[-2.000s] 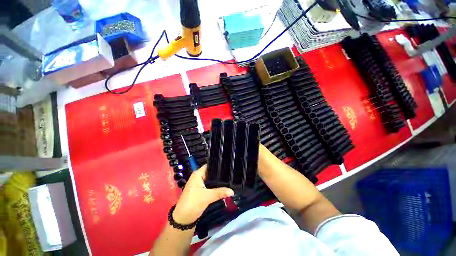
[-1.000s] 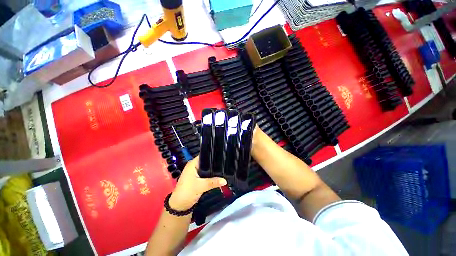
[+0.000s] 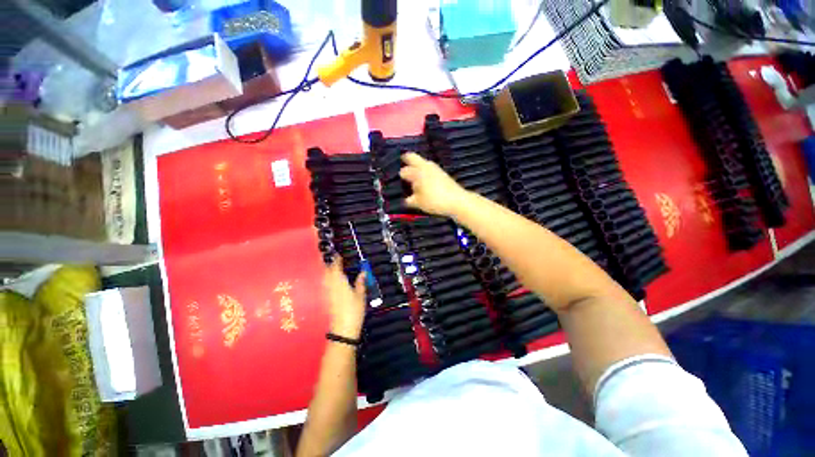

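Note:
Black plastic handles (image 3: 456, 308) lie side by side in columns on red printed sheets. My left hand (image 3: 344, 299), with a dark beaded bracelet, rests at the lower left edge of the leftmost column, thumb apart from the fingers. A screwdriver (image 3: 365, 272) with a blue handle and thin shaft lies on that column, close beside the thumb. My right hand (image 3: 429, 186) reaches over the upper part of the second column, fingertips on or just above the handles. No lifted handle shows in either hand. The handles under my fingers are partly hidden.
An open parts box (image 3: 538, 105) stands on the columns at the back. Behind are a yellow heat gun (image 3: 373, 49) with its cord, a teal box (image 3: 478, 31), a blue bin (image 3: 250, 25) and a carton (image 3: 183, 80). Separate handle columns (image 3: 728, 152) lie right; a blue crate (image 3: 742, 375) is below.
The handle bundle is out of my hands, and handles now fill the area beneath it. My right hand has moved up to the second column; my left hand has moved to the left column's edge. The view has shifted.

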